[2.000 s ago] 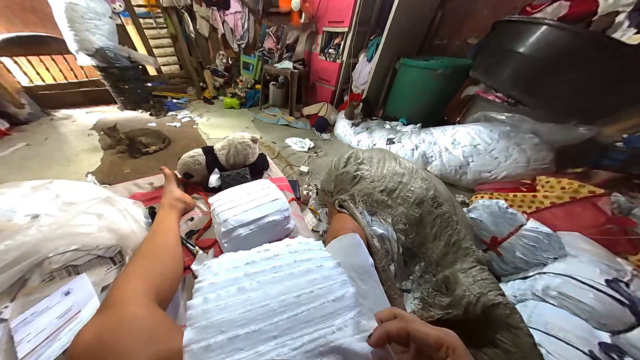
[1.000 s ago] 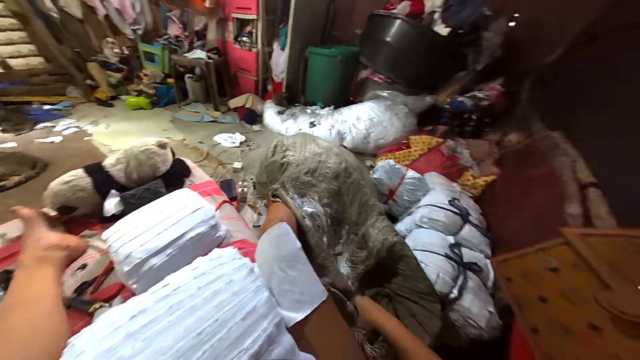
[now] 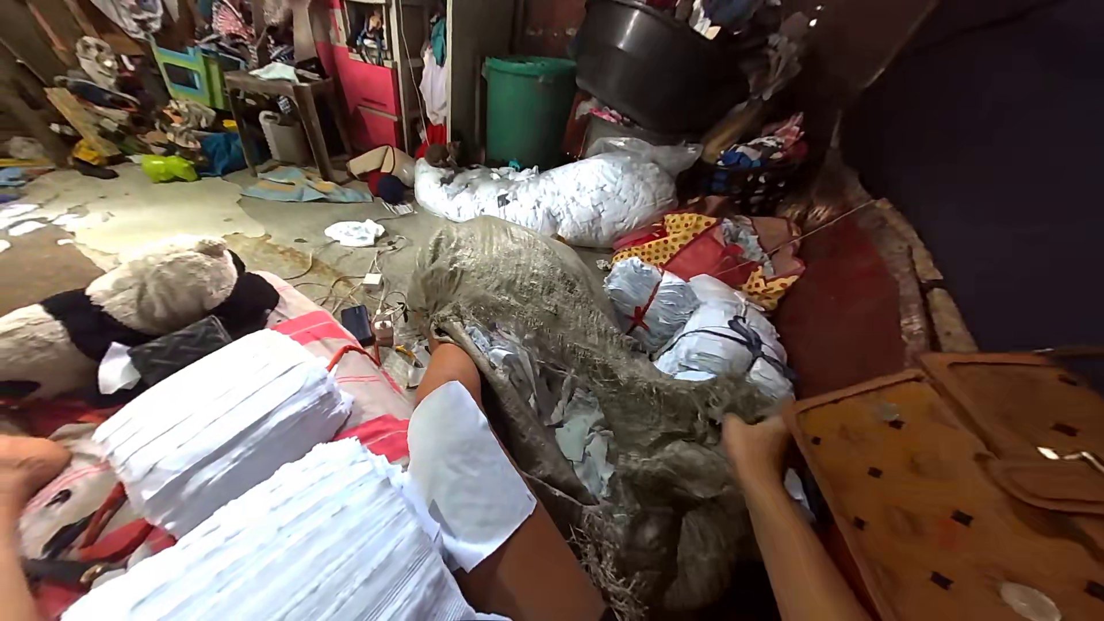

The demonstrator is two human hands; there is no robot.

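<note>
My right hand (image 3: 755, 438) grips the right side of a worn, grey-green woven sack (image 3: 526, 276). The sack lies open beside my bent leg, with pale fabric scraps (image 3: 582, 440) showing in its mouth. A single white cloth piece (image 3: 466, 474) rests on my thigh. To the left are two thick stacks of white cloth pieces, the nearer one (image 3: 293, 552) at the bottom edge and the farther one (image 3: 224, 423) just beyond it. My left hand is out of view; what shows at the left edge appears to be my foot (image 3: 30, 466).
A brown wooden piece of furniture (image 3: 897, 492) stands close to my right forearm. Tied white bundles (image 3: 724, 336) lie beyond the sack, and a long clear bag of white scraps (image 3: 561, 198) lies farther back. A panda plush (image 3: 164, 285), a phone (image 3: 356, 324) and cables are ahead to the left.
The view has swung to the right. My right hand has moved from near the cloth stack to the sack's right side, and the sack's mouth is spread wider.
</note>
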